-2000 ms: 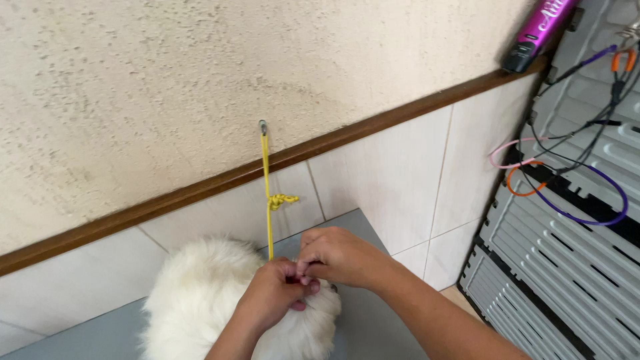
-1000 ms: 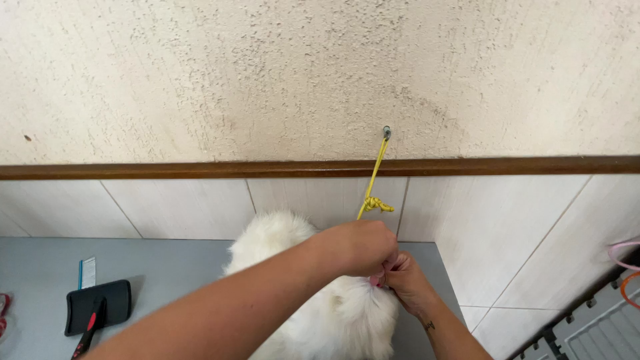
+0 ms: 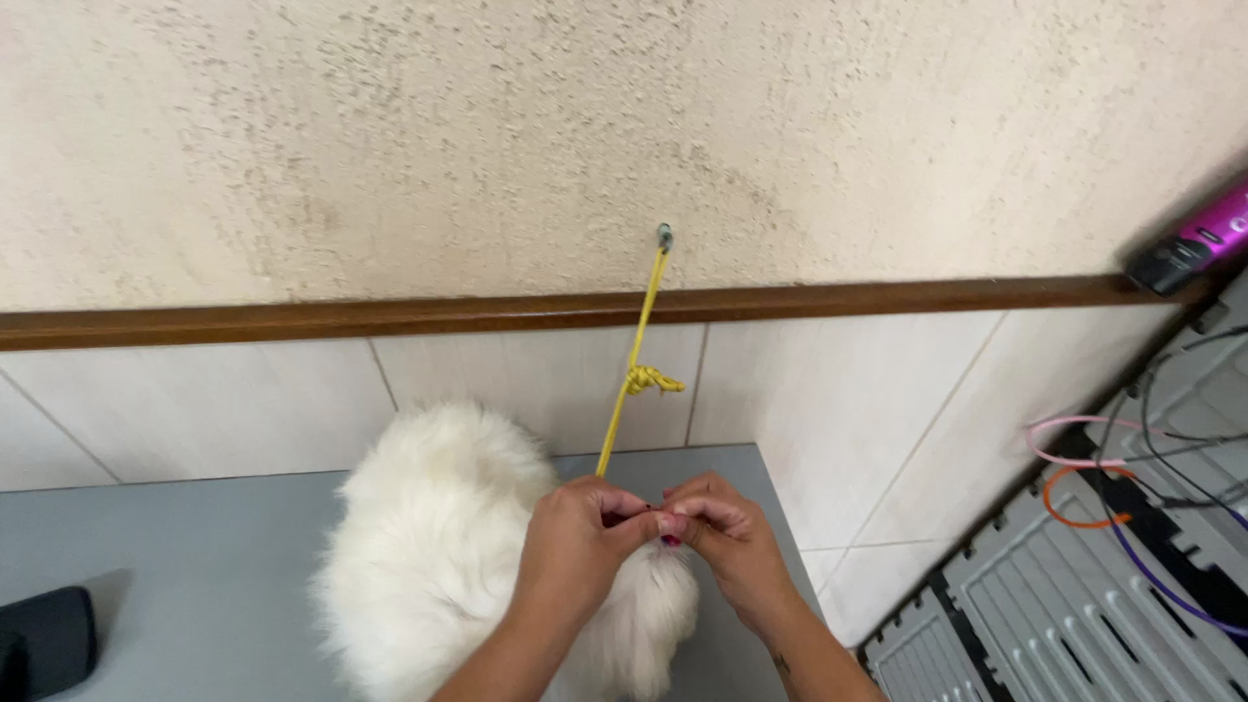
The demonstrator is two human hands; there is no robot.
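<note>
A white, fluffy-coated dog (image 3: 439, 556) is on a grey table (image 3: 224, 585), seen from above. My left hand (image 3: 585, 546) and my right hand (image 3: 726, 536) meet over the dog's right-hand end, their fingertips pinched together. Between them is something small and dark pink or red, partly hidden; whether it is an accessory or painted nails I cannot tell. A knotted yellow cord (image 3: 639, 341) runs from a metal hook (image 3: 665, 237) on the wall down behind my left hand.
At the table's left edge lies a black brush head (image 3: 49, 639). A brown wooden rail (image 3: 468, 314) crosses the tiled wall. On the right stand grey plastic panels (image 3: 1053, 595) with coloured loops (image 3: 1082, 495) and black cables, and a magenta and black bottle or can (image 3: 1194, 239) sits above them.
My left forearm no longer reaches across the dog as it did one second ago; both hands now meet from opposite sides. The view has shifted between frames.
</note>
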